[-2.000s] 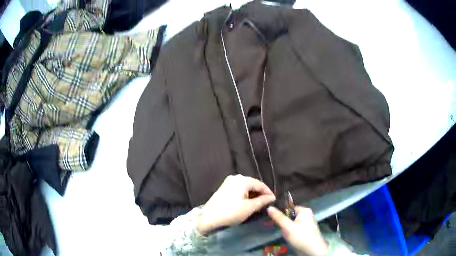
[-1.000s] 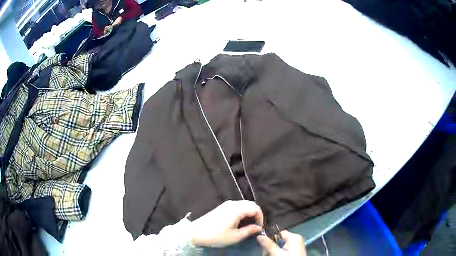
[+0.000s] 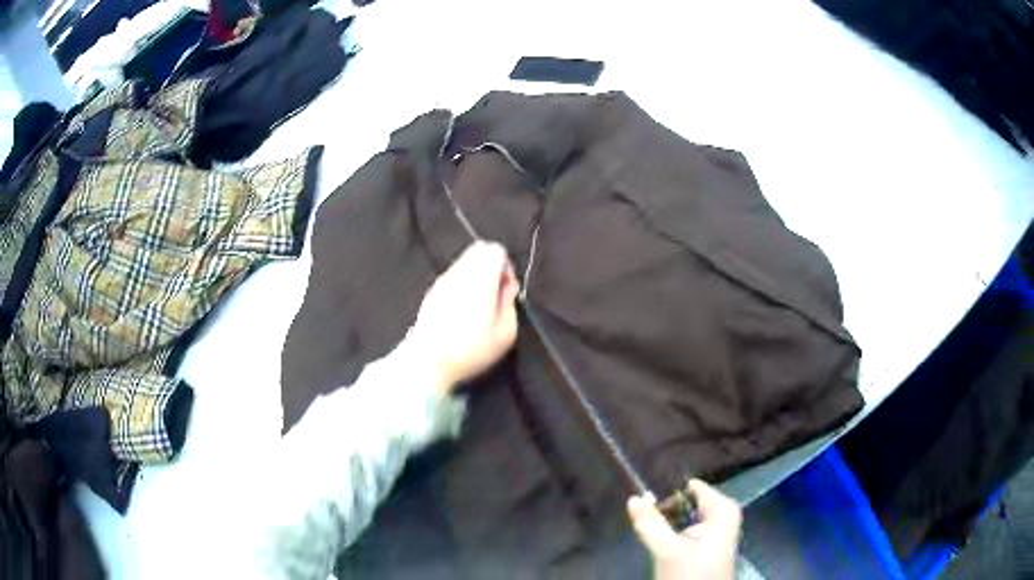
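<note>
A dark brown jacket (image 3: 703,329) lies on the white table with its collar at the far side. Its front zipper (image 3: 590,410) is joined in its lower part, up to my left hand, and open above. My left hand (image 3: 474,312) is closed at the top of the joined part; the slider is hidden by the fingers. My right hand (image 3: 694,530) holds the lower zipper end at the hem, with small thread snips (image 3: 680,509) in the same hand, partly hidden by the fingers.
A beige tartan garment (image 3: 136,261) with dark edges lies at left. A dark flat rectangle (image 3: 557,70) lies beyond the collar on the white table (image 3: 941,227). A blue crate (image 3: 822,510) stands at lower right. Part of a person in red (image 3: 232,23) shows at the far left.
My left hand has moved from the hem up along the zipper, and the lower zipper has gone from open to joined. My right hand has moved slightly right and pulls the hem end taut.
</note>
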